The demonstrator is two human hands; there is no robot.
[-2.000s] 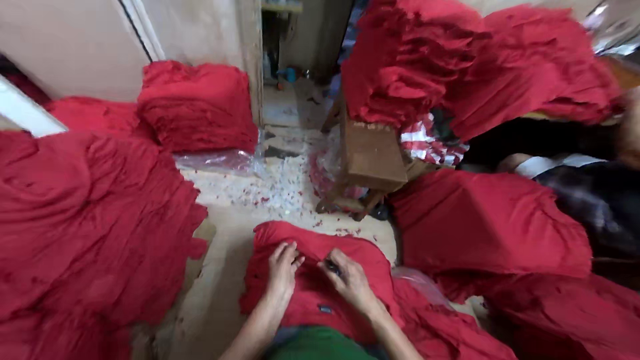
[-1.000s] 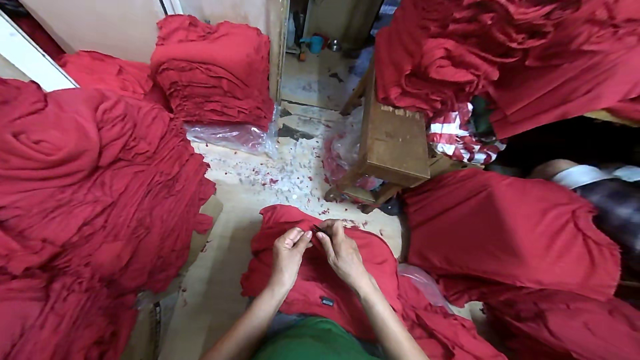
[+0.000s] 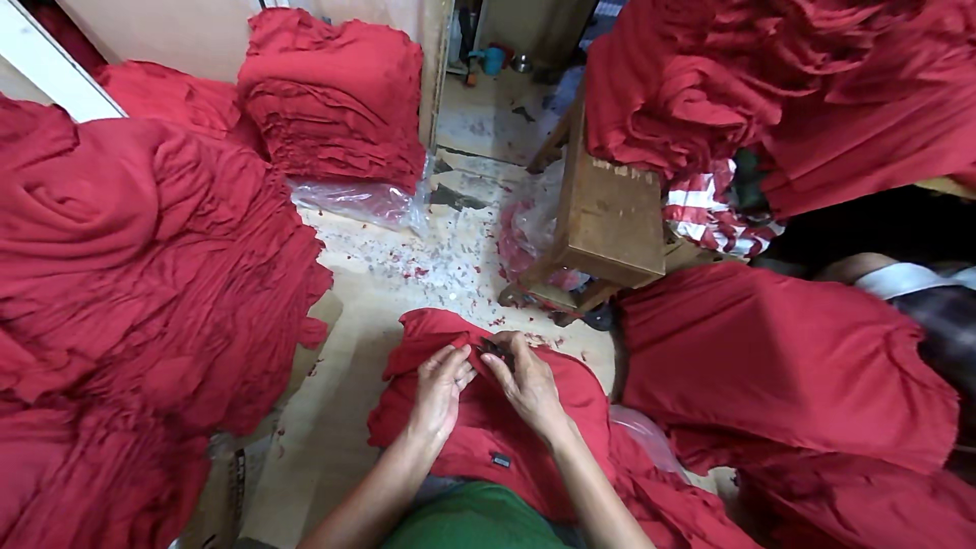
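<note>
A red fabric garment (image 3: 488, 427) with a small dark label (image 3: 501, 460) lies across my lap, over a green garment (image 3: 473, 522). My left hand (image 3: 444, 385) pinches a bit of the red fabric between thumb and fingers. Close beside it on the right, my right hand (image 3: 526, 374) is closed on a small dark tool (image 3: 494, 351), perhaps thread snips; its shape is partly hidden by the fingers. The tool's tip points toward the left fingertips.
Large piles of red fabric stand at the left (image 3: 152, 267), back left (image 3: 335, 99), top right (image 3: 686, 84) and right (image 3: 778, 366). A wooden bench (image 3: 610, 221) stands ahead, right of centre. Scraps litter the floor (image 3: 450, 267). At the right edge, another person's leg (image 3: 862, 267) shows.
Both hands stay close together over the red garment, with small shifts of the fingers. The right hand has come down onto the fabric beside the left fingertips. The view has shifted somewhat.
</note>
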